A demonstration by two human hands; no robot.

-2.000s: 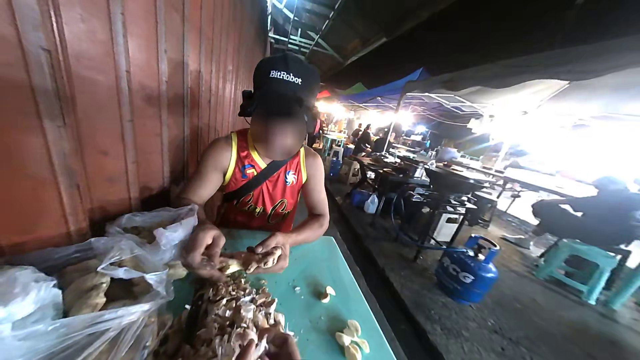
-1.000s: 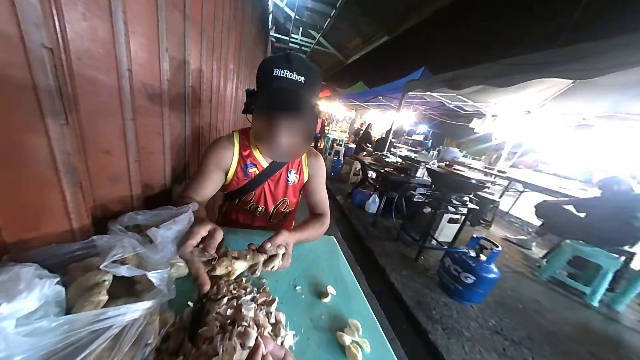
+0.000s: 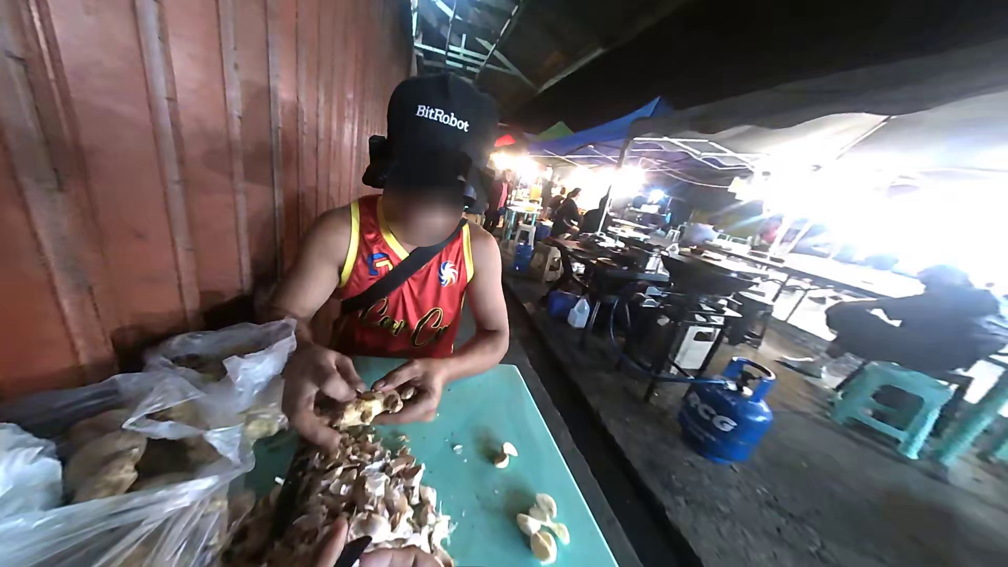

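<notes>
At the bottom edge, a fingertip that seems to be of my left hand (image 3: 334, 543) shows beside a pile of garlic cloves and skins (image 3: 374, 496). Fingers that seem to be of my right hand (image 3: 400, 557) are just right of it, mostly cut off by the frame. Between them lies a narrow dark thing (image 3: 353, 551), perhaps part of a knife; which hand holds it is unclear. Peeled garlic cloves (image 3: 543, 529) lie on the teal tabletop (image 3: 480, 402). Across from me, a co-worker's two hands hold a knobby piece of ginger root (image 3: 368, 408) above the pile.
Open clear plastic bags (image 3: 228, 374) with ginger-like roots stand at left, by a red corrugated metal wall (image 3: 126, 181). Beyond the table's right side are a blue gas cylinder (image 3: 726, 413), a burner stand (image 3: 697, 339), a teal plastic stool (image 3: 894, 402) and a seated person.
The co-worker's hands have shifted and turned the ginger root while holding it. Fingers at the bottom edge have moved slightly; the peeled cloves stay where they were.
</notes>
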